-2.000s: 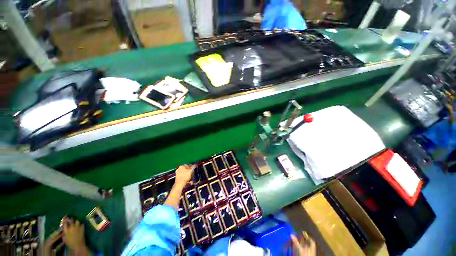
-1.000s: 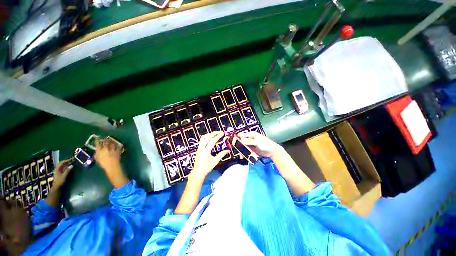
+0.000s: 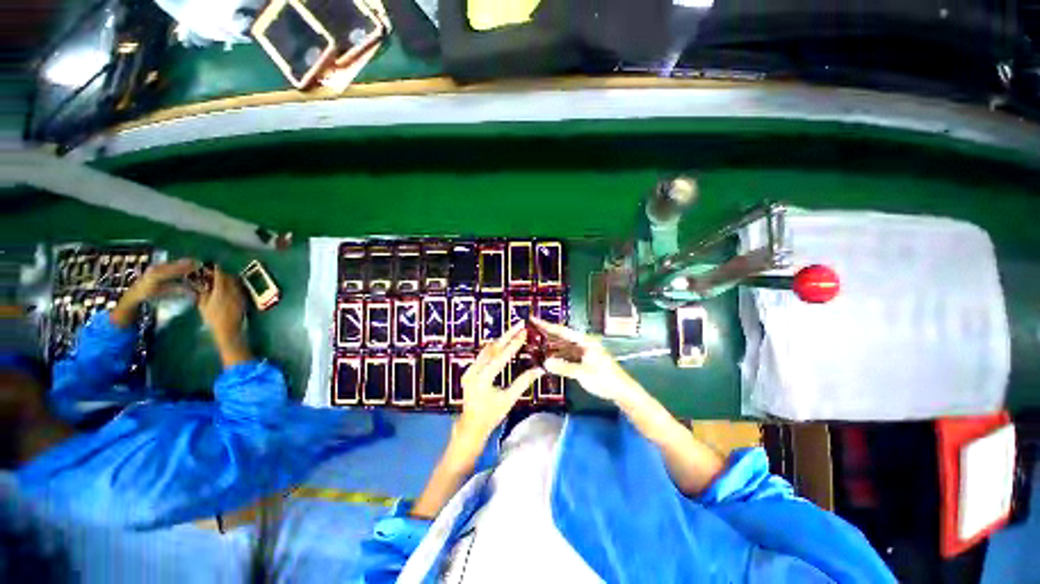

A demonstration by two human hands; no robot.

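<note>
My left hand (image 3: 493, 382) and my right hand (image 3: 584, 363) meet over the lower right part of the parts tray. Between their fingers they hold a small dark red phone housing (image 3: 555, 342), partly hidden by the fingers. The black parts tray (image 3: 451, 294) holds three rows of phone units with dark screens and gold or red rims. The green arbor press (image 3: 664, 245) stands right of the tray, with a red ball knob (image 3: 815, 283) on its silver lever. A phone-sized block (image 3: 619, 306) lies at its base.
A single phone unit (image 3: 691, 335) lies right of the press, beside a thin pale stick (image 3: 643, 355). White sheets (image 3: 878, 319) lie farther right. A red tray (image 3: 953, 479) is below them. Another person's hands (image 3: 224, 299) work at left. A raised shelf edge (image 3: 479, 105) crosses behind.
Since two seconds ago, my left hand has come back from the tray's upper row and both hands have met on one housing. Since one second ago, the housing has turned between my fingers. The view has levelled.
</note>
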